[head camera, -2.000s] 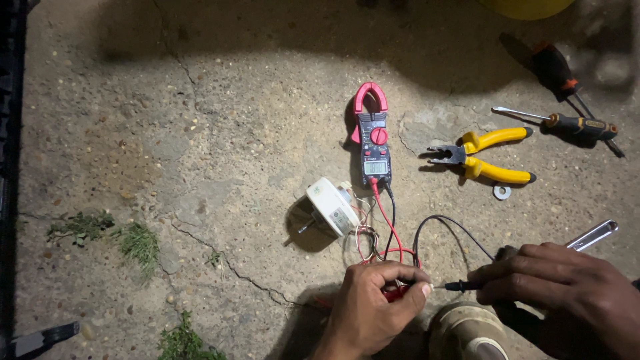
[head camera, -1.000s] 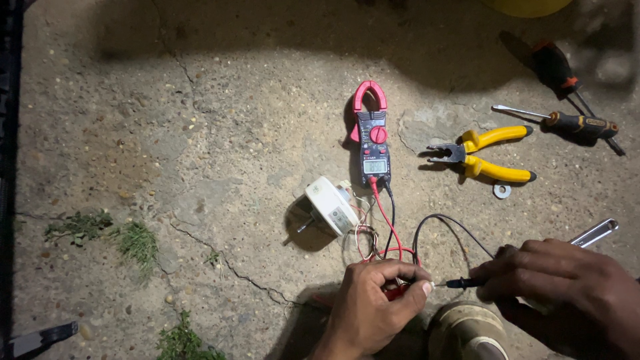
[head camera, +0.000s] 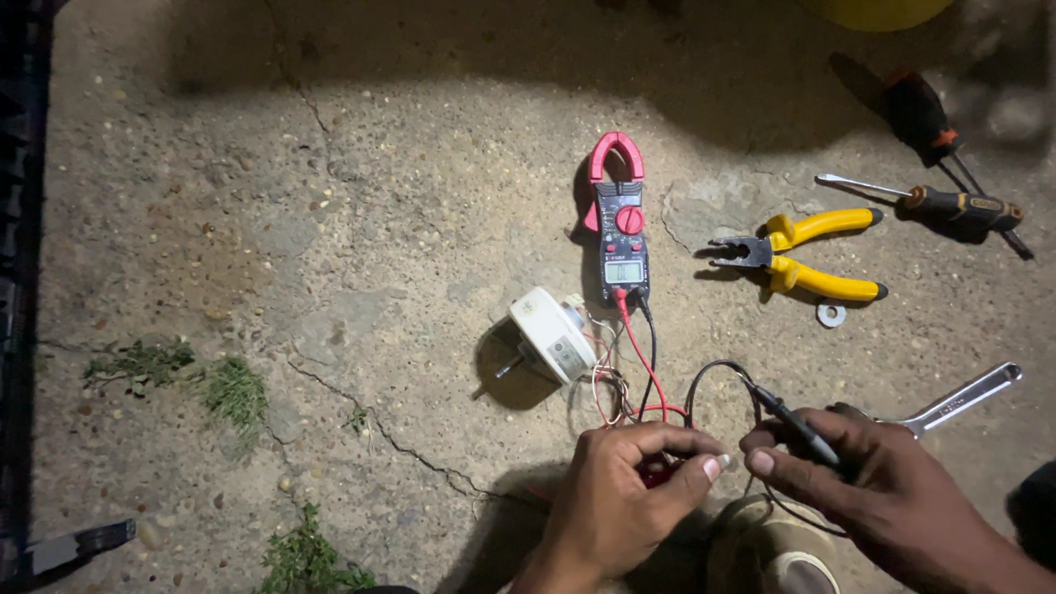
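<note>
My left hand (head camera: 635, 487) pinches a small white connector (head camera: 723, 460) between thumb and forefinger, with a red probe (head camera: 656, 470) partly hidden in the palm. Close by on the right, my right hand (head camera: 833, 470) holds a black test probe (head camera: 796, 429), its cable end pointing up and left. Red and black leads run up to a clamp meter (head camera: 624, 239) lying face up with its display lit. Left of the leads, a white motor (head camera: 551, 337) rests on its side, shaft to the lower left, with thin wires (head camera: 609, 384) trailing toward my left hand.
Yellow-handled combination pliers (head camera: 792, 254), a metal washer (head camera: 831, 314) and two screwdrivers (head camera: 965, 208) (head camera: 922, 115) lie on the cracked concrete at right. An adjustable wrench (head camera: 961, 400) is beyond my right hand. A shoe (head camera: 771, 544) shows below. Weeds (head camera: 233, 396) grow at left.
My right hand has turned the black probe, which earlier pointed at the left fingertips; its cable end now points up and left. My left hand has stayed in place.
</note>
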